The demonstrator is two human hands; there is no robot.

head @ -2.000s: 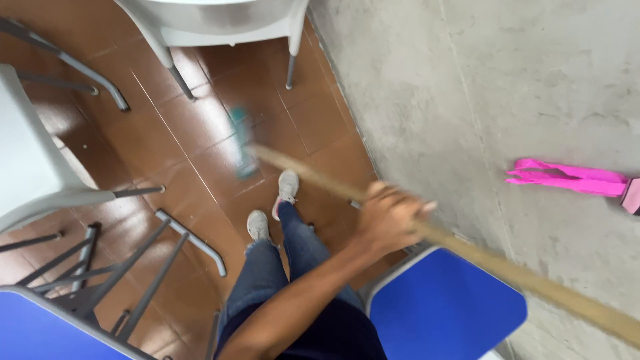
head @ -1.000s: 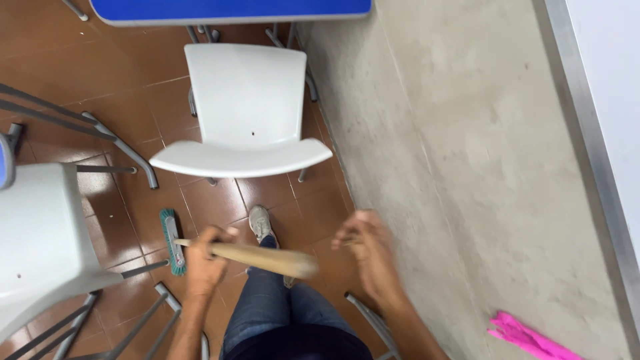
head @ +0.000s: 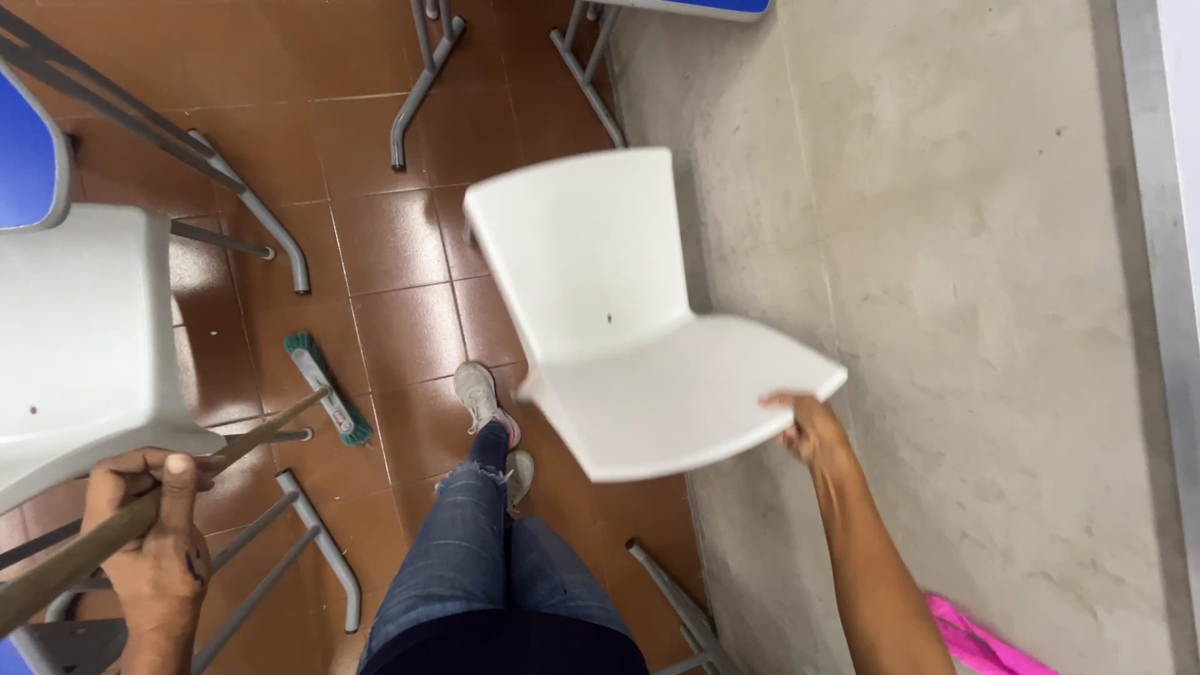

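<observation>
My left hand [head: 155, 534], at the lower left, grips the wooden handle [head: 272, 422] of a broom. The broom head [head: 326, 389], with green bristles, rests on the brown tiled floor left of my feet. On the right, my right hand [head: 806, 427] holds the edge of a white plastic chair's seat [head: 647, 403]. That chair is tilted beside the concrete wall, its backrest [head: 586, 253] toward the top of the view. Its legs are mostly hidden.
Another white chair [head: 80, 328] and a blue-topped desk [head: 23, 155] stand at the left. Metal desk legs [head: 427, 89] are ahead, more [head: 319, 553] at the lower left. A concrete wall [head: 937, 234] runs along the right, with a pink cloth-like item [head: 984, 642] near it.
My right hand, free one second ago, has taken hold of the white chair, which has turned and shifted toward the wall. My left hand has moved left with the broom handle.
</observation>
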